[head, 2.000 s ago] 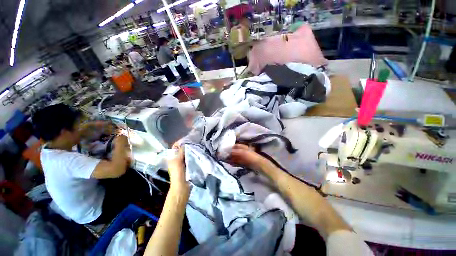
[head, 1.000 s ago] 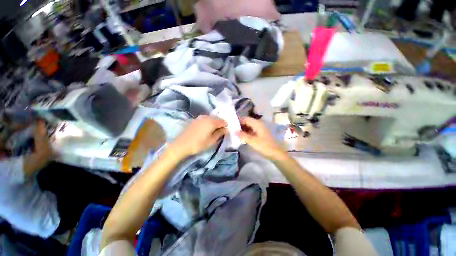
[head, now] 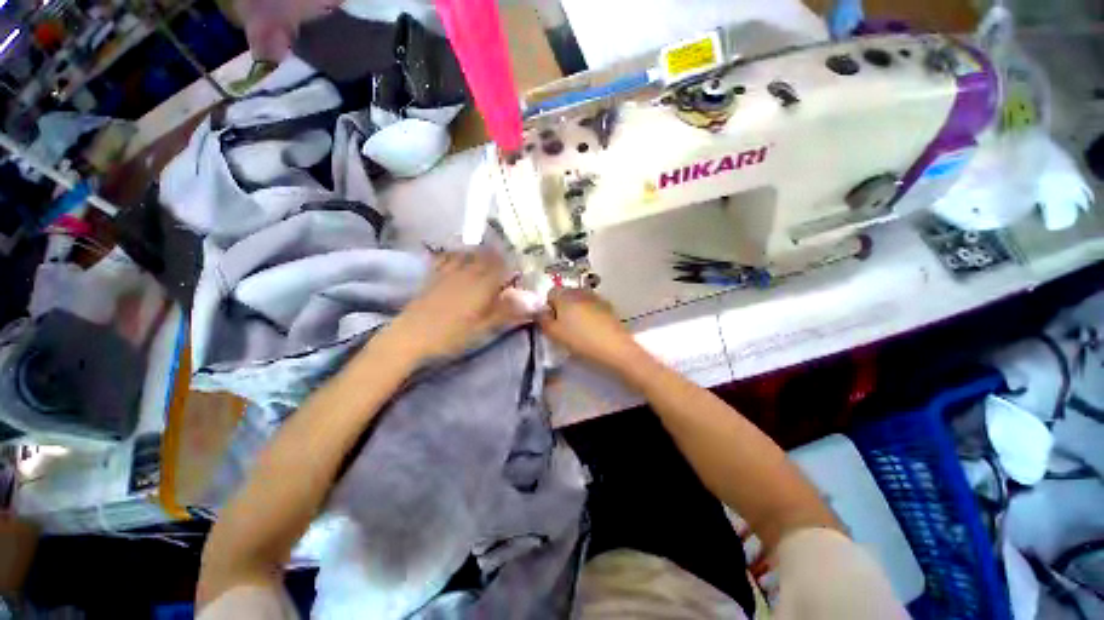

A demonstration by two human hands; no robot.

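Note:
The grey garment (head: pixel 430 442) hangs from the needle area over the table's front edge and the lap, with more pale grey, dark-edged cloth (head: pixel 291 291) heaped to the left. My left hand (head: pixel 464 297) holds the cloth's edge just left of the presser foot. My right hand (head: pixel 579 317) is at the front of the needle area, its fingers gripping the same edge. A small white piece (head: pixel 523 298) shows between the hands. The sewing machine (head: pixel 726 158) stands above and to the right; the fingers partly hide its presser foot.
Dark slim tools (head: pixel 717 271) lie under the machine arm. A pink holder (head: pixel 484 67) stands above the needle end. A blue basket (head: pixel 932 484) with cloth is at the lower right. Another machine (head: pixel 79 375) is at the left. A plastic bag (head: pixel 1011 170) hangs at the machine's right end.
Both hands have moved from the heap to the needle area, bringing the garment edge and white piece along. The view has turned right and closer to the machine.

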